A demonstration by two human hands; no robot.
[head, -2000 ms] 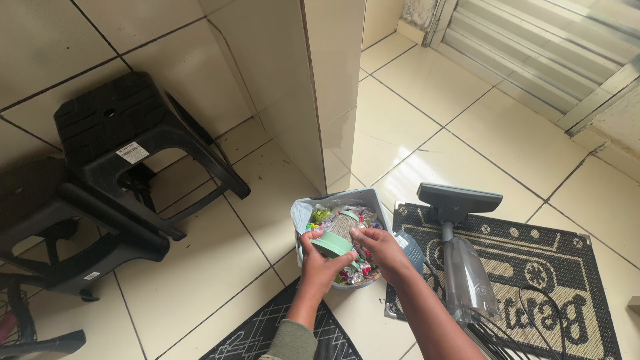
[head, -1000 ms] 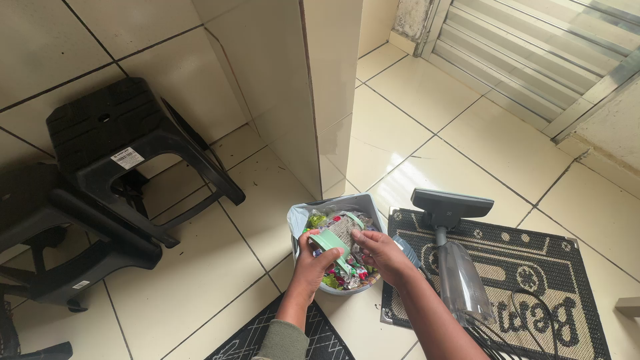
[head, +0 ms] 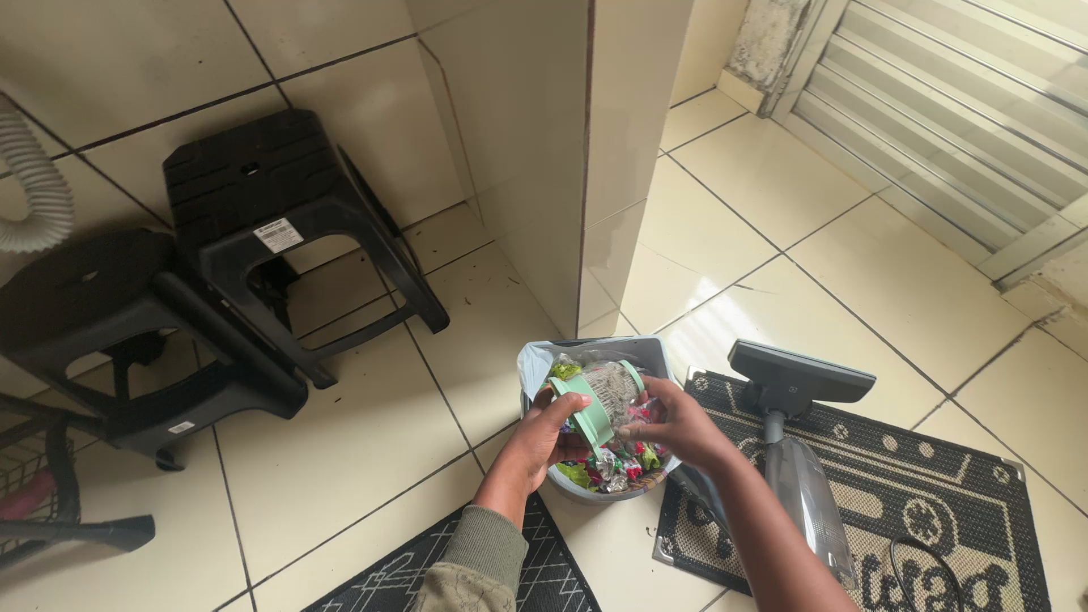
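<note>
My left hand (head: 535, 438) grips the green rim of a vacuum cleaner filter (head: 608, 393), held tilted over a waste bin (head: 561, 484). Grey dust coats the filter's ribbed middle. At its far end, the fingers of my right hand (head: 680, 425) touch the dusty side near the smaller green ring; how firmly they hold is unclear. Crumpled wrappers and other rubbish (head: 616, 472) fill the bin, whose pale liner (head: 534, 365) folds over the rim.
A tiled pillar (head: 544, 170) rises just behind the bin. Black plastic stools (head: 255, 187) stand at left. On the right, an upright vacuum cleaner (head: 803, 374) lies over a patterned doormat (head: 884, 510) with a cable. A dark rug (head: 544, 561) is below, a slatted metal door (head: 935, 110) at upper right.
The filter has turned in my hands, so that its dusty ribbed side shows more between the green rings. Both hands have stayed over the bin.
</note>
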